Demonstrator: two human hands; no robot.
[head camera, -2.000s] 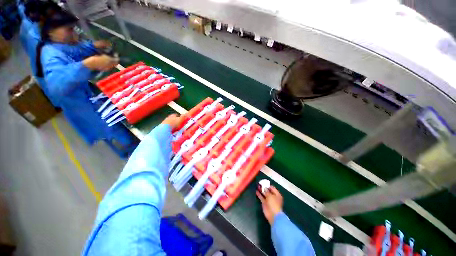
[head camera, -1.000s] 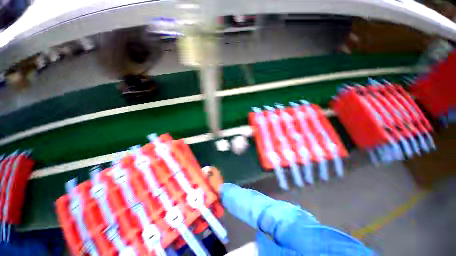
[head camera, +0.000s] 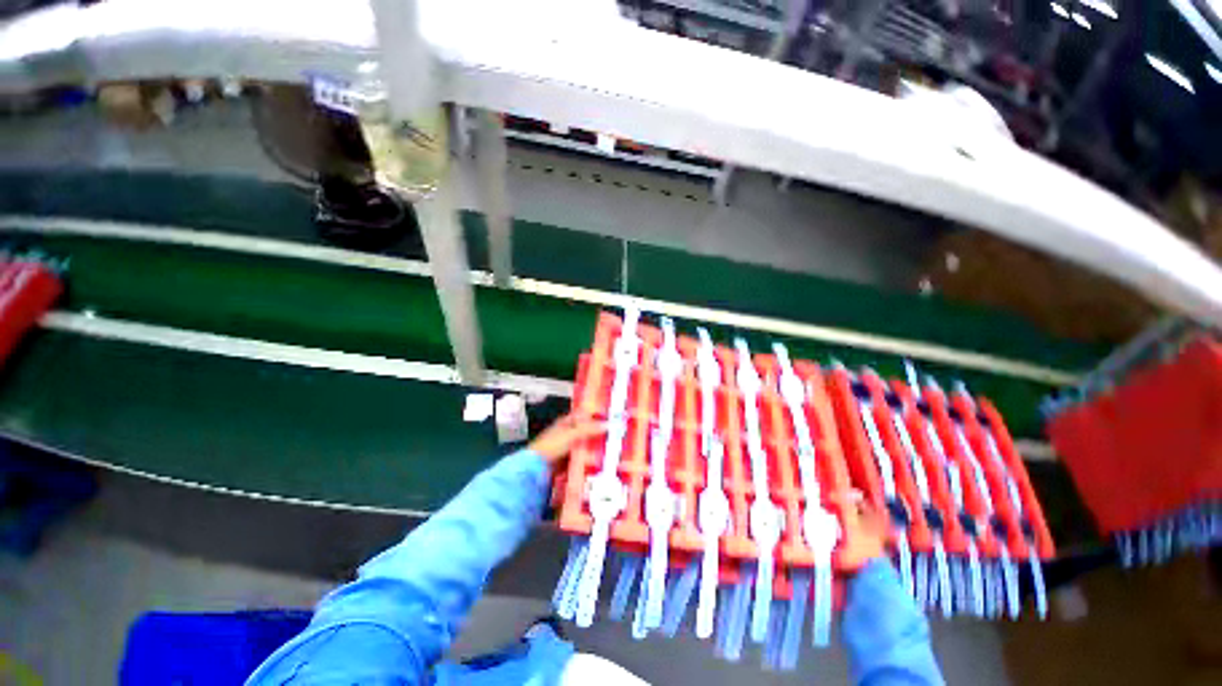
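My left hand (head camera: 568, 434) grips the left edge of a red-orange slotted tray (head camera: 685, 402) at the centre. My right hand (head camera: 864, 547) is at its lower right corner, mostly hidden by the tray and sleeve. The tray holds two rows of smartwatches (head camera: 606, 501) on pale straps, with strap ends hanging over the near edge. More bluish straps show below them, so another loaded tray seems to be underneath. The watch faces are too small to read.
Another loaded red tray (head camera: 949, 462) stands close on the right, and a red tray (head camera: 1152, 436) lies beyond it. Small white lumps (head camera: 511, 417) lie left of my left hand, by the metal post (head camera: 452, 288). A blue stool (head camera: 215, 649) is at lower left.
The view has swung right. The loaded tray from the lower left is now at the centre, over where another tray stood, with both my hands at it.
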